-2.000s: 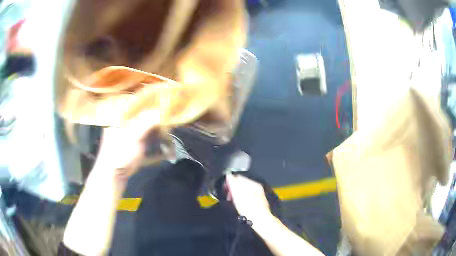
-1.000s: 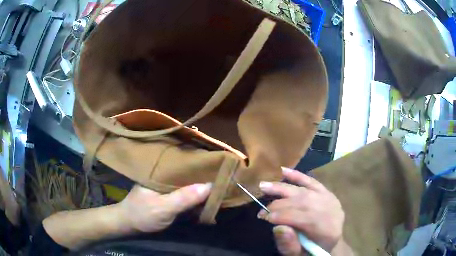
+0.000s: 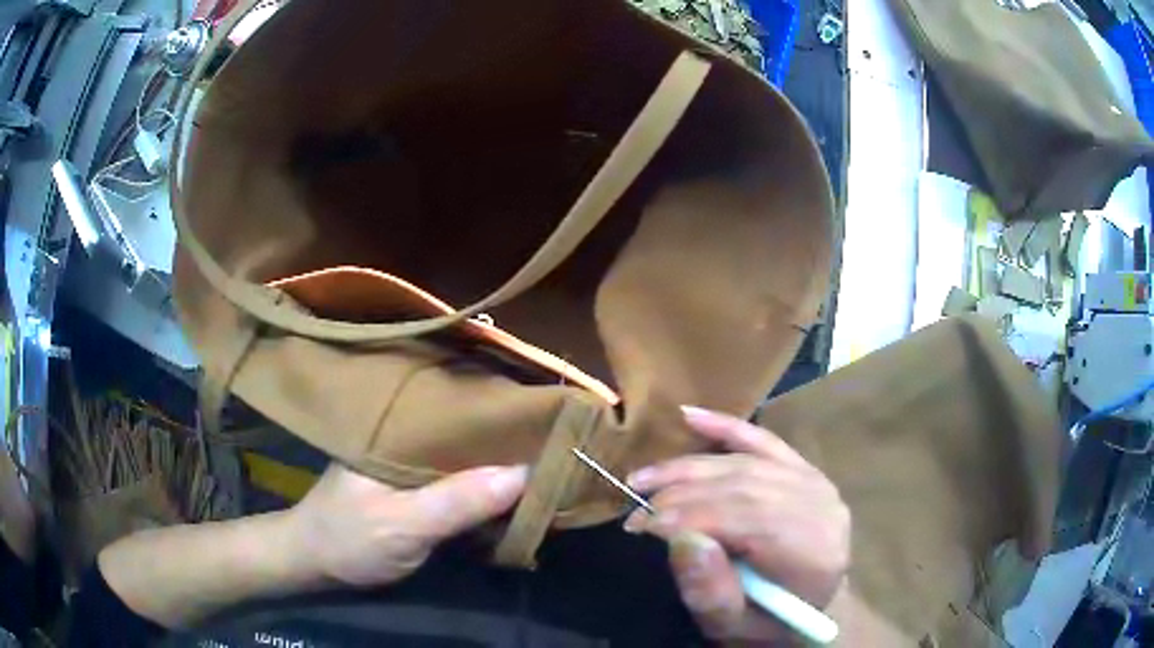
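Observation:
A tan tote bag (image 3: 709, 291) lies open in front of me, its dark inside facing up. A long tan handle (image 3: 589, 222) curves across the opening. An orange-edged inner pocket (image 3: 367, 294) shows at the near wall. My left hand (image 3: 392, 517) pinches the bag's near rim beside a short tan strap tab (image 3: 544, 487). My right hand (image 3: 753, 519) holds an awl or hook tool (image 3: 787, 605) with a white handle. Its thin shaft points up-left, and its tip is at the strap tab; whether it pierces it I cannot tell.
Other tan bags lie at right, one near (image 3: 936, 468) and one far (image 3: 1038, 108), by a white table edge (image 3: 882, 215). A blue bin (image 3: 775, 38) with scraps is at the top. Bundled tan strips (image 3: 127, 462) lie at lower left, below machine parts and cables.
Since the blurred earliest frame, the bag has come into my lap and both hands are on it. Over the last second, the tool tip has moved up-left onto the strap tab.

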